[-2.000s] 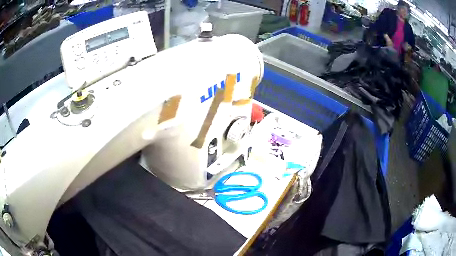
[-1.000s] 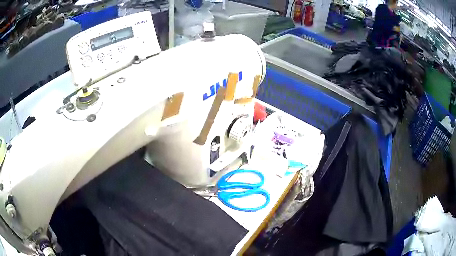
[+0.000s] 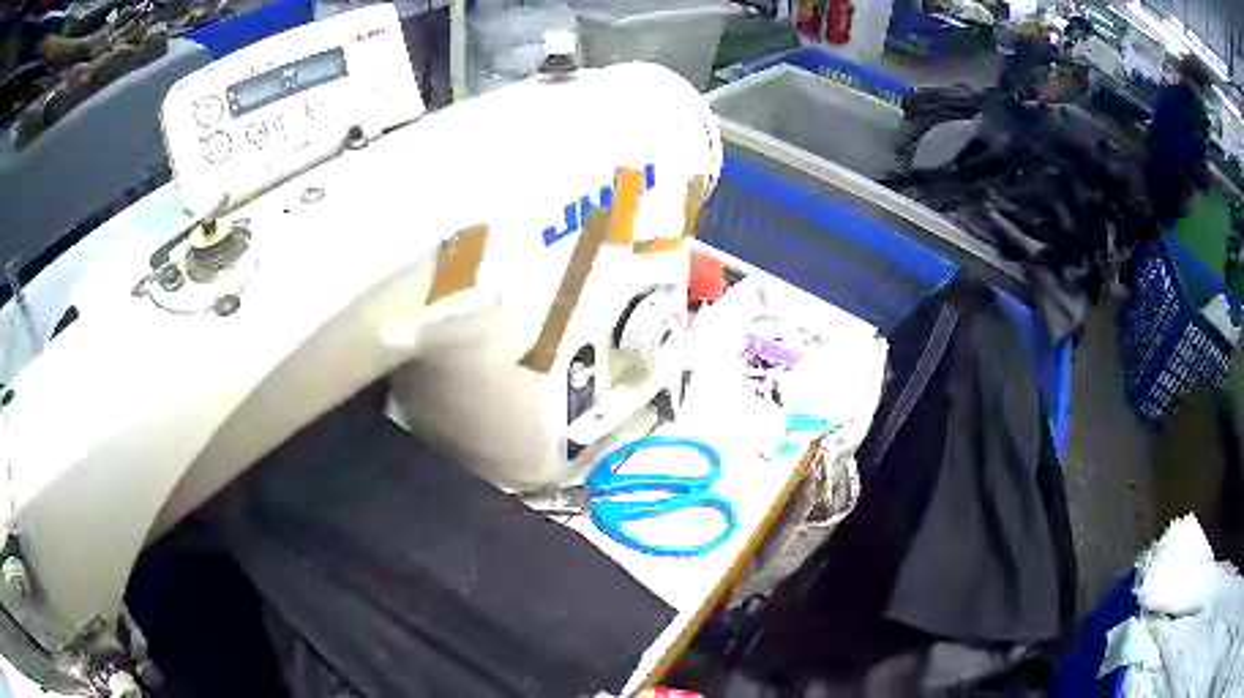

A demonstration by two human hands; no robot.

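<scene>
The cream-white sewing machine (image 3: pixel 532 205) with blue letters and brown tape strips fills the left and middle. A black garment panel (image 3: pixel 437 552) lies on the table under its arm and reaches the table's front edge. Scissors with blue looped handles (image 3: pixel 662 496) lie on the white table, right of the panel, with their blades towards the machine's base. The needle area is cut off or hidden at the lower left. Neither my left hand nor my right hand is in the picture.
The control panel (image 3: pixel 293 98) stands behind the machine arm. A blue crate (image 3: pixel 825 225) stands beyond the table, and black garments (image 3: pixel 975 477) hang at its right. White cloth (image 3: pixel 1184 620) shows at the lower right. A person in dark clothes (image 3: pixel 1176 137) is at the far right.
The view has shifted slightly, so the machine and scissors sit a little higher. The person in the background has moved right. A small red patch now shows at the bottom edge. The panel looks unmoved.
</scene>
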